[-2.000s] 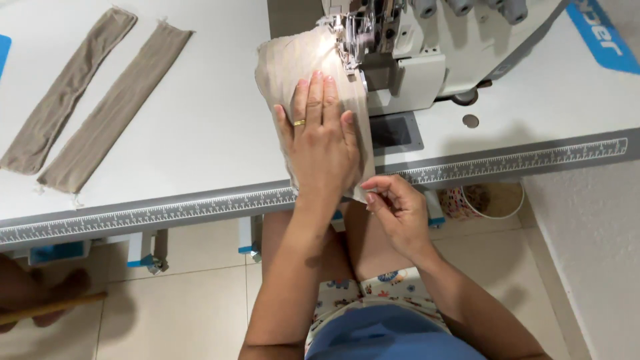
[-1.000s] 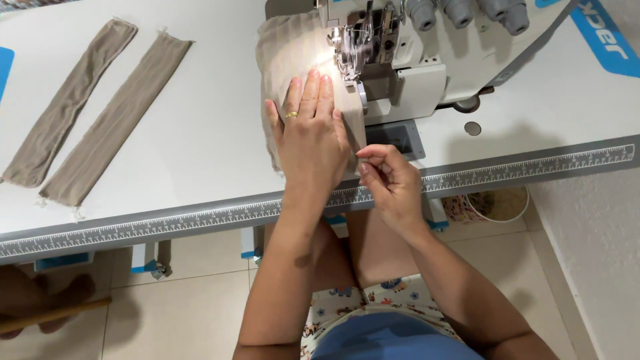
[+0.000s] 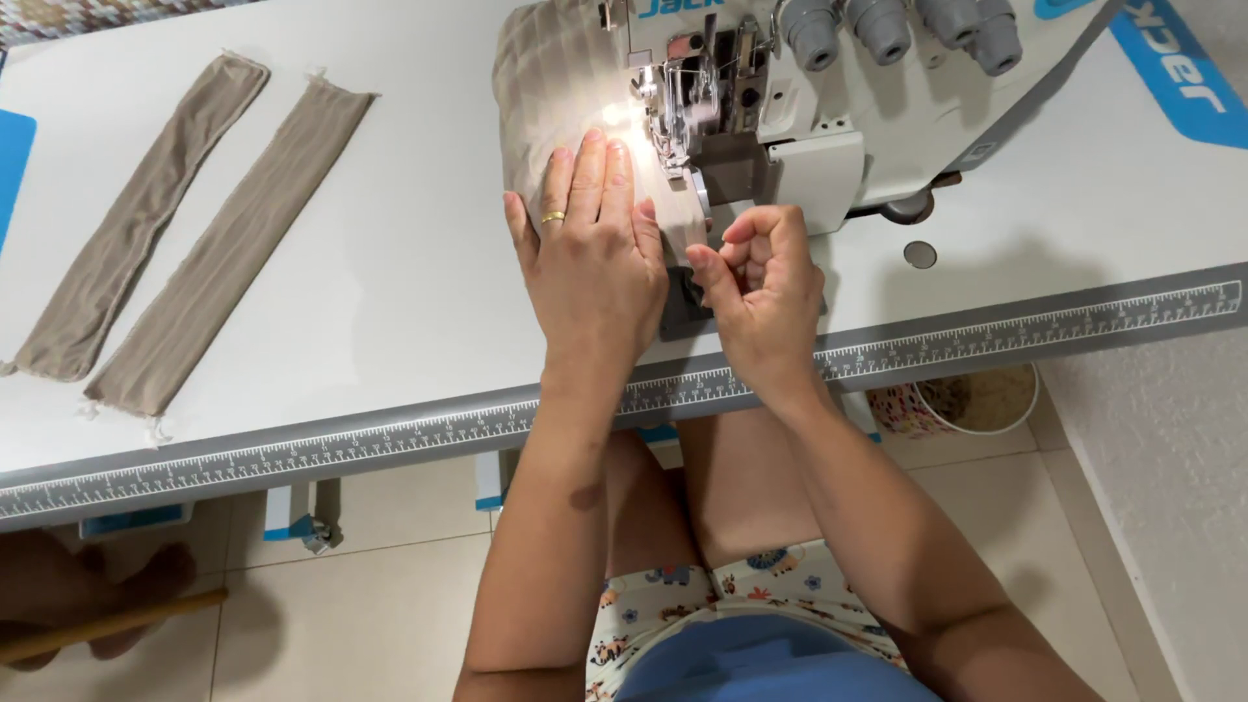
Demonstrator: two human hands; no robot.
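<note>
A beige striped fabric piece (image 3: 546,88) lies on the machine table, its right edge at the presser foot (image 3: 675,164) of a white Jack overlock machine (image 3: 897,127). My left hand (image 3: 595,253) rests flat on this fabric, fingers spread slightly, a ring on one finger. Just below the foot, my right hand (image 3: 760,283) has its thumb and curled fingers at the fabric's near right corner; whether they pinch it is hard to tell. The machine's lamp lights the cloth near the needle.
Two narrow taupe fabric strips (image 3: 234,244) lie at the left, with thread ends. A printed ruler tape (image 3: 390,439) runs along the table's front edge. Below are a patterned bin (image 3: 975,400) and, at lower left, part of another person by a wooden stick (image 3: 117,624). A wall stands at right.
The fabric has moved away from me, along the machine, its near end now close to the foot. Both hands have moved forward with it.
</note>
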